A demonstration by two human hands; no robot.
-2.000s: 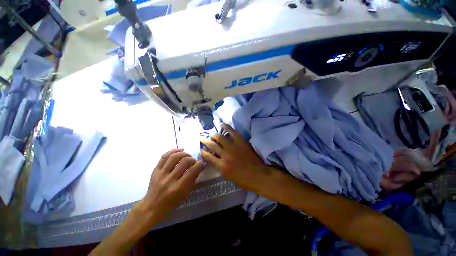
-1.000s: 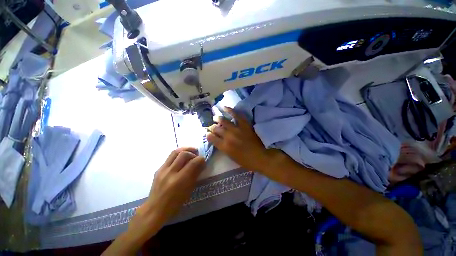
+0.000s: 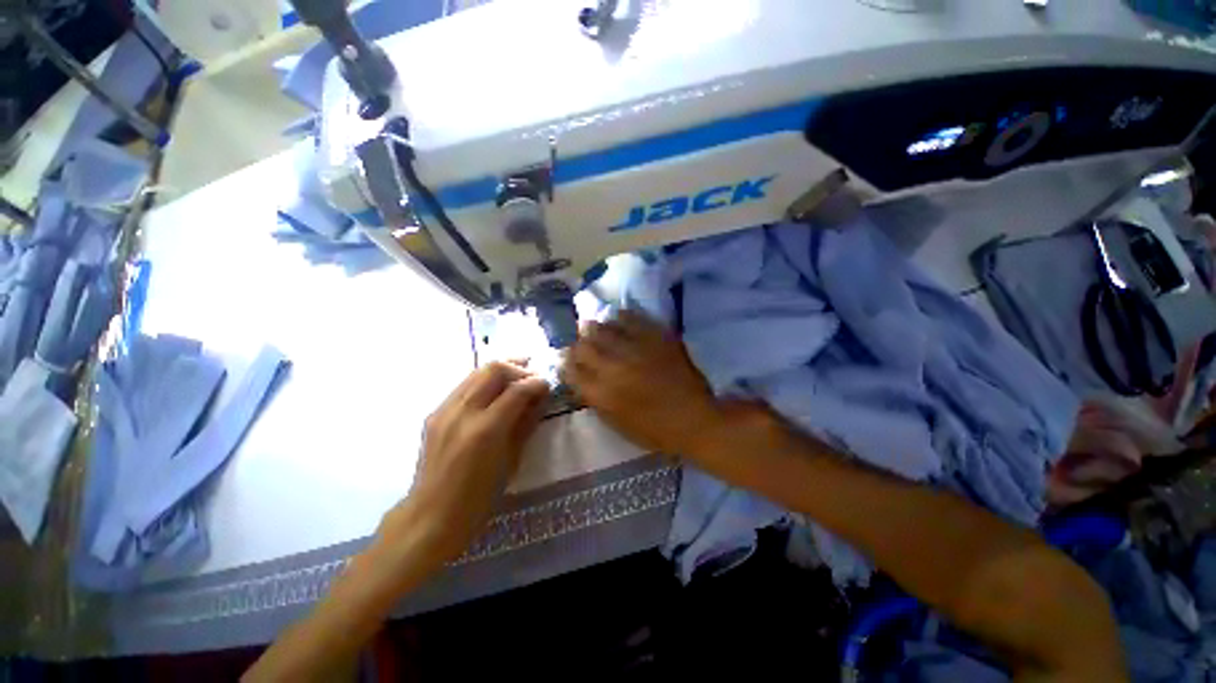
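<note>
The white sewing machine [image 3: 694, 160] with a blue stripe stands across the table. Its presser foot and needle area [image 3: 558, 320] is mostly hidden by my fingers and glare. My left hand [image 3: 480, 427] has its fingertips together on a small bit of pale blue cloth [image 3: 550, 366] just in front of the needle. My right hand [image 3: 638, 380] lies bent at the right of the needle, its fingers on the same cloth. The large light blue garment heap [image 3: 854, 347] lies right of the needle, behind and beside my right forearm, and hangs over the front edge.
Flat blue cuff pieces [image 3: 167, 447] lie at left on the white table [image 3: 334, 454]. More blue pieces [image 3: 327, 220] lie behind the needle. Tied bundles [image 3: 54, 287] are far left. Black-handled scissors [image 3: 1127, 336] and a grey-silver device [image 3: 1142, 256] lie at right. A blue-rimmed basket [image 3: 874, 640] is low right.
My left hand has moved slightly up toward the needle. The cloth strip seen between my hands has moved in under my fingers. More of the heap hangs over the front edge than two seconds ago.
</note>
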